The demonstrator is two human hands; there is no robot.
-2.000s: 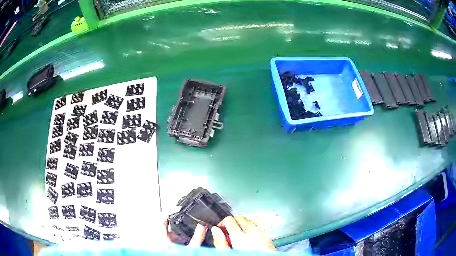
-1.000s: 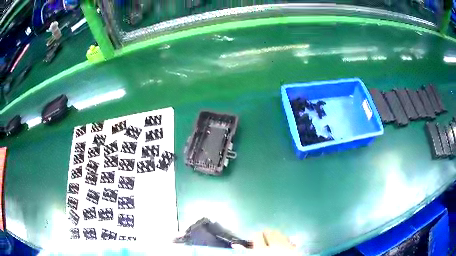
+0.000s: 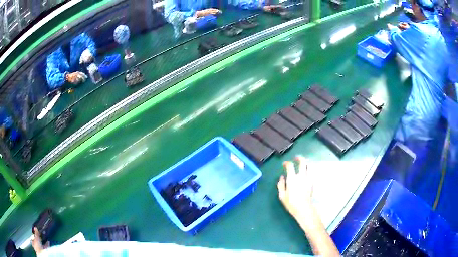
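Observation:
My right hand [image 3: 299, 188] is bare, fingers spread and empty, above the bench just short of the dark cover plates [image 3: 285, 123], which lie in two rows. My left hand [image 3: 37, 242] is small and partly cut off at the lower left. Its fingers are at the near edge of a black plastic housing [image 3: 46, 224]; whether they grip it I cannot tell. Another black open housing [image 3: 114, 233] lies at the bottom, partly hidden by my pale blue sleeve. A blue parts bin [image 3: 244, 184] stands in the middle, with small black parts [image 3: 185, 201] heaped at its left end.
A corner of the white sheet [image 3: 75, 238] shows at the bottom left. A blue carton [image 3: 361, 221] with dark contents stands beside the bench at lower right. A person in a blue smock [image 3: 427, 70] is at far right beside another blue bin [image 3: 375, 51]. More workers' hands show behind the green rail.
The view has swung right. My right hand has come away from the housing near my body and reaches towards the cover plates, open. My left hand now shows at the lower left beside a housing.

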